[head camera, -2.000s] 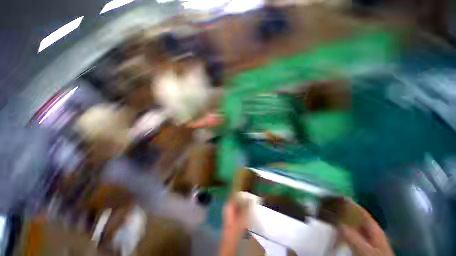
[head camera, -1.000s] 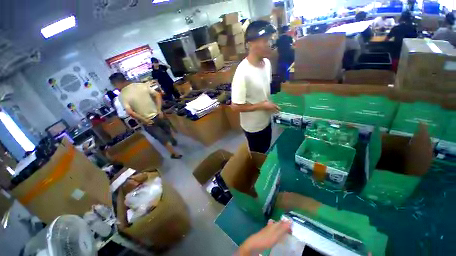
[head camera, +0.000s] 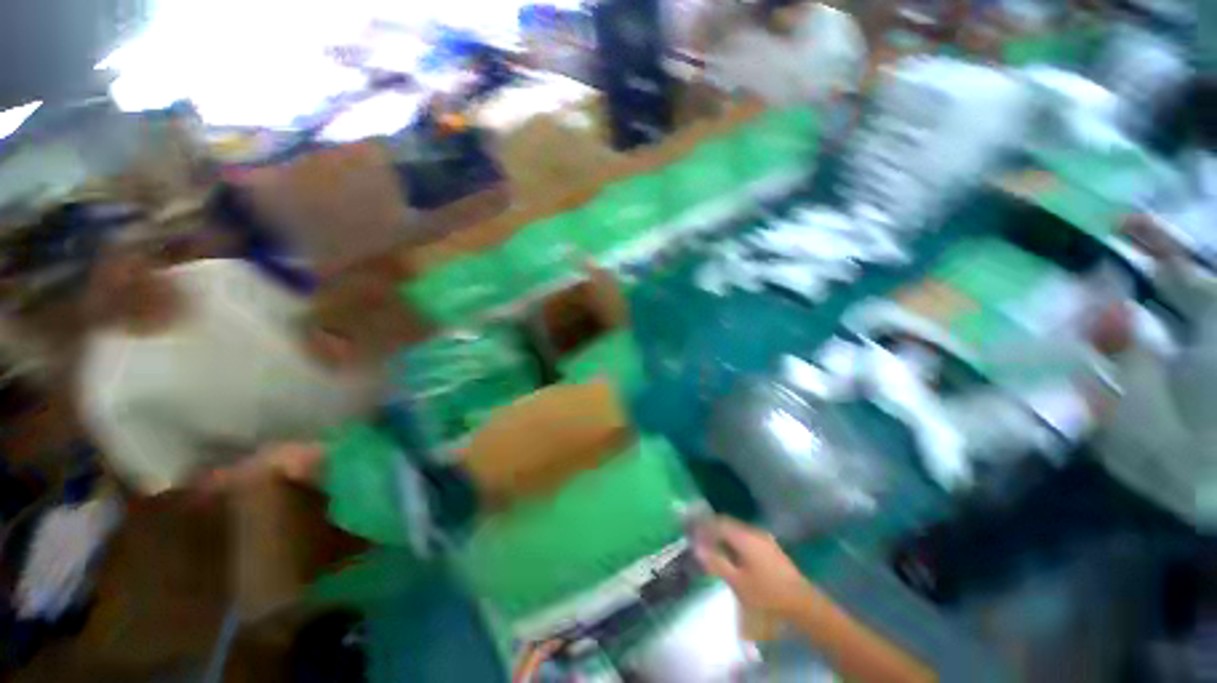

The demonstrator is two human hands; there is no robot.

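Observation:
The frame is blurred. A green retail carton (head camera: 581,527) stands open at the bottom centre, with a brown flap (head camera: 550,434) at its far side. My right hand (head camera: 741,554) is at the carton's right front corner, its fingers bent onto the edge. My left hand (head camera: 537,659) shows only as a small part at the bottom edge, by the carton's left side; its grip cannot be told. A white piece (head camera: 694,640) shows inside the carton's near part.
Green cartons (head camera: 627,214) line the far table edge. White wrapped packets (head camera: 934,127) and loose white pieces (head camera: 801,254) lie behind right, a clear plastic pile (head camera: 801,447) nearer. A person in a light shirt (head camera: 200,360) stands left, reaching to another carton. Another person's hands (head camera: 1114,327) work at right.
The view has swung right, bringing in the plastic pile and the neighbour at right. The carton before me now shows its brown flap raised. My right hand has come clearly into view; my left is mostly cut off.

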